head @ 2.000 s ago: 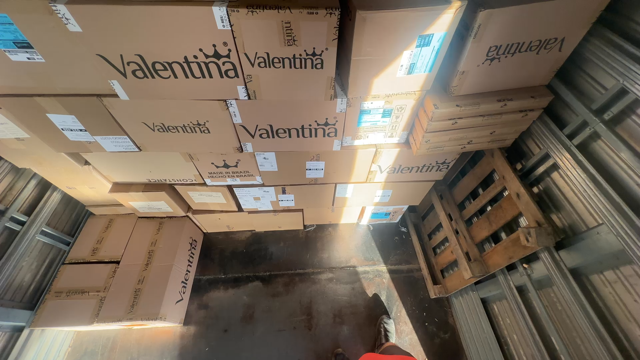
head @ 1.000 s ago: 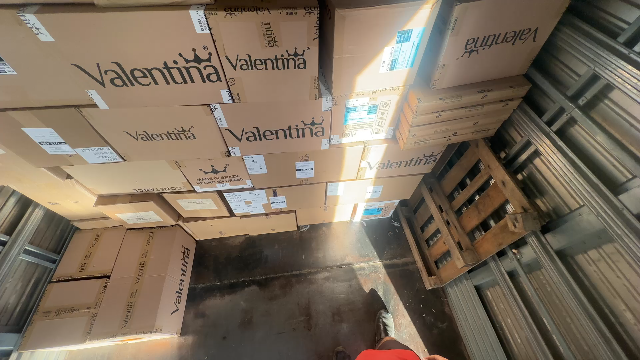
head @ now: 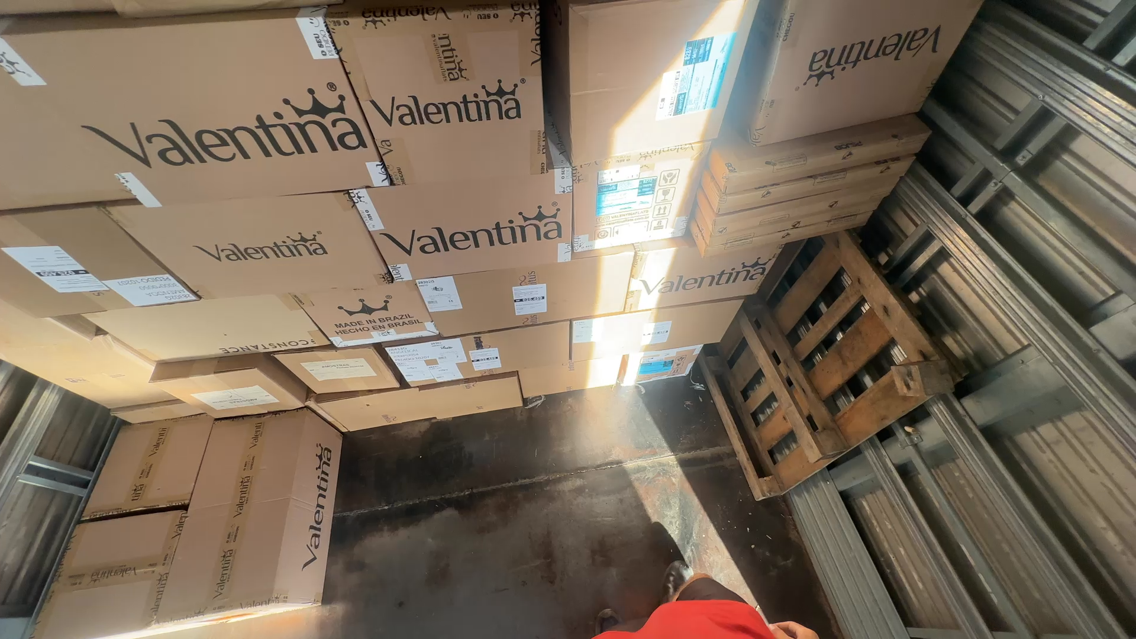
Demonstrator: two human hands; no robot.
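At the bottom edge of the head view, a small part of my right hand [head: 792,630] shows beside the red clothing [head: 697,619]; its fingers are mostly cut off, and whether it holds anything cannot be told. My left hand is out of view. Ahead stands a wall of stacked cardboard boxes [head: 293,244] with printed writing and labels. Several flat cartons [head: 799,200] lie stacked at its right side, under a large box [head: 861,67]. More cardboard boxes [head: 257,510] stand on the floor at the lower left.
Wooden pallets [head: 825,355] lean against the ribbed metal side wall [head: 1021,373] at the right. Another metal wall [head: 44,470] runs along the left. The dark, worn floor [head: 479,532] has a strip of sunlight across it. A shoe [head: 676,581] shows near the bottom.
Part of my right hand has come into view at the bottom edge. The view has shifted slightly. The boxes and pallets have not moved.
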